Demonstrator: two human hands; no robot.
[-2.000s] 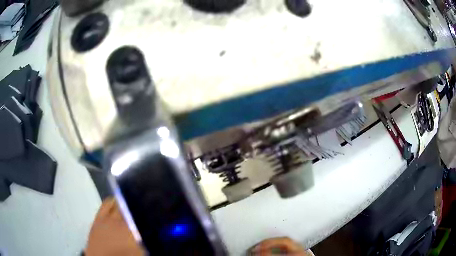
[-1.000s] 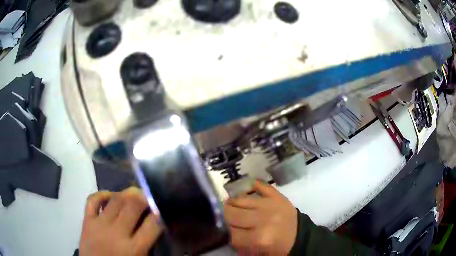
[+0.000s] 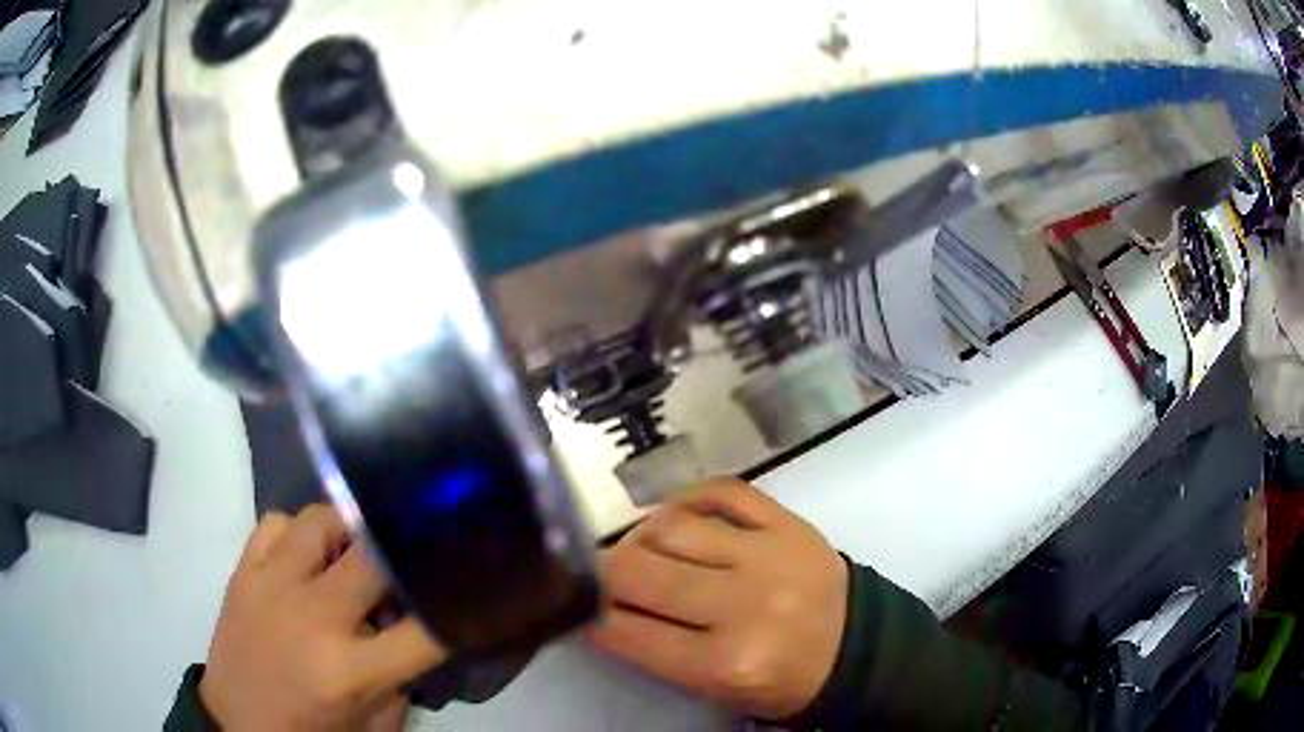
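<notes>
A dark fabric piece point(image 3: 479, 678) lies under the machine head, between my hands; part of it also shows left of the shiny dark loop point(image 3: 436, 472), which hides its middle. My left hand point(image 3: 308, 622) is closed on the piece from the left, with fingers bent. My right hand point(image 3: 729, 594) is closed at its right side, below the tension springs, with its fingertips partly hidden by the loop. The cream machine head point(image 3: 715, 72) with a blue stripe fills the top. The needle and presser foot are hidden.
Dark angular pieces point(image 3: 65, 415) are piled on the white table at left. Light bands with dark edges point(image 3: 980, 279) are fanned behind the tension assembly point(image 3: 765, 315). Red and black snips point(image 3: 1108, 308) lie at right. Dark cloth point(image 3: 1173, 515) is heaped below the table edge.
Both hands have come up into view from the lower edge and closed in at the dark piece. The machine head sits higher and slightly left in view than one second ago.
</notes>
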